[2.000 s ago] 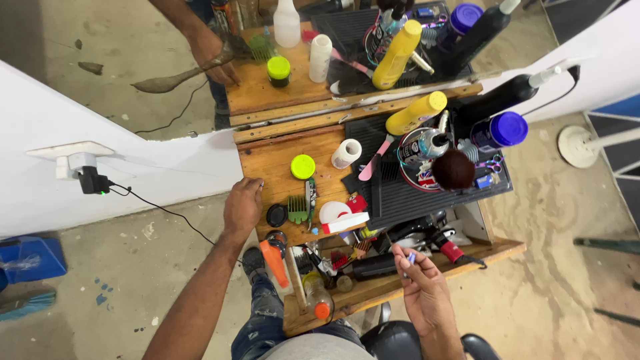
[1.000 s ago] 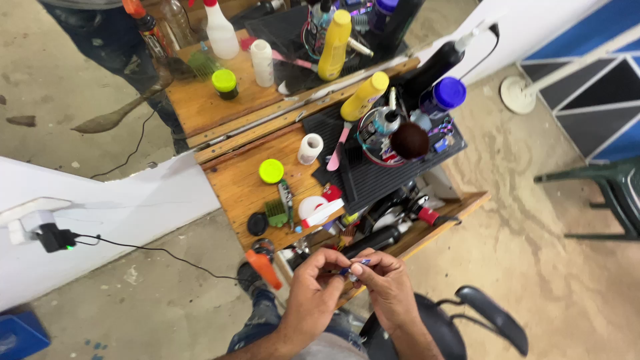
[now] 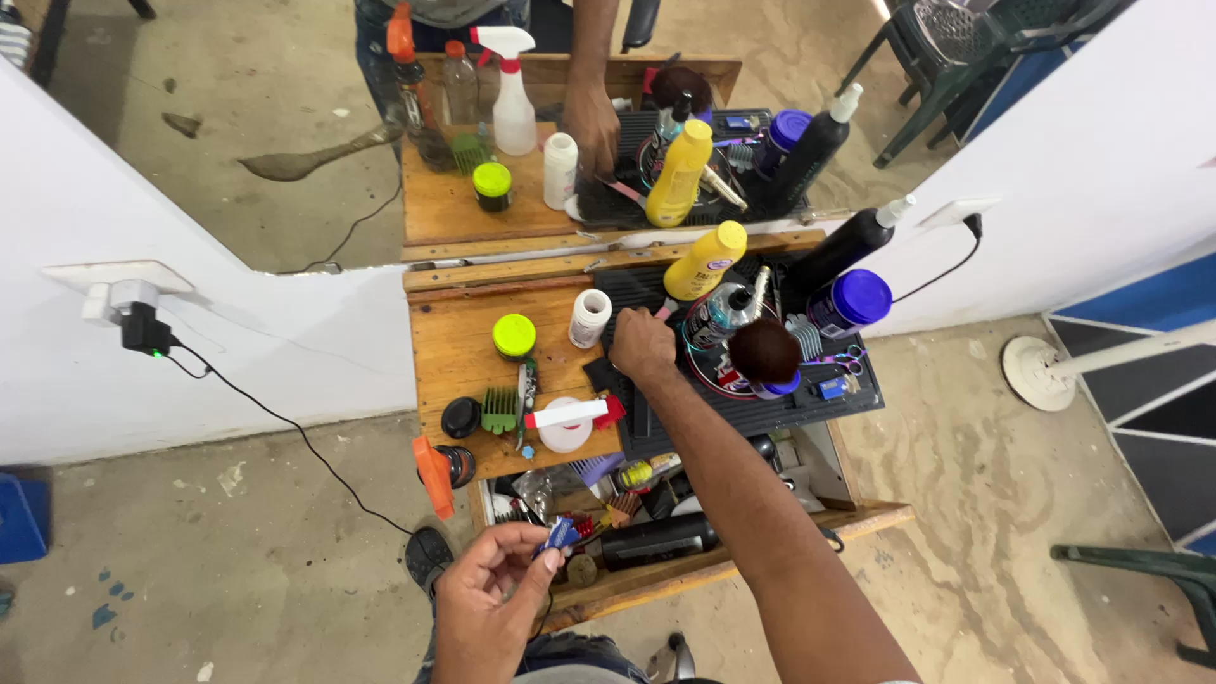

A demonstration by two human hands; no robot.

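Between the thumb and fingers of my left hand [image 3: 499, 594] is a small blue paper packet [image 3: 560, 537], held over the front of the drawer. My right hand [image 3: 646, 344] reaches down to the left part of the black ribbed mat [image 3: 760, 418], beside a white bottle [image 3: 590, 318] and the end of a pink-handled tool [image 3: 667, 309]. Its fingertips are hidden, so I cannot tell whether it grips anything. A green clipper guard [image 3: 499, 410], a folding razor [image 3: 526, 399] and a yellow-lidded jar [image 3: 514, 336] sit on the wooden top.
An open wooden drawer [image 3: 855, 518] holds combs and a black cylinder. On the mat stand a yellow bottle [image 3: 706, 261], a black spray bottle [image 3: 850, 245], a purple-lidded tub [image 3: 849, 302] and a round brush [image 3: 765, 351]. Spray bottles stand near the front edge. A mirror [image 3: 313, 123] rises behind.
My hands were together around a small blue item a second ago; now they are apart. The right hand has moved forward to the mat, and the blue packet is in my left hand.
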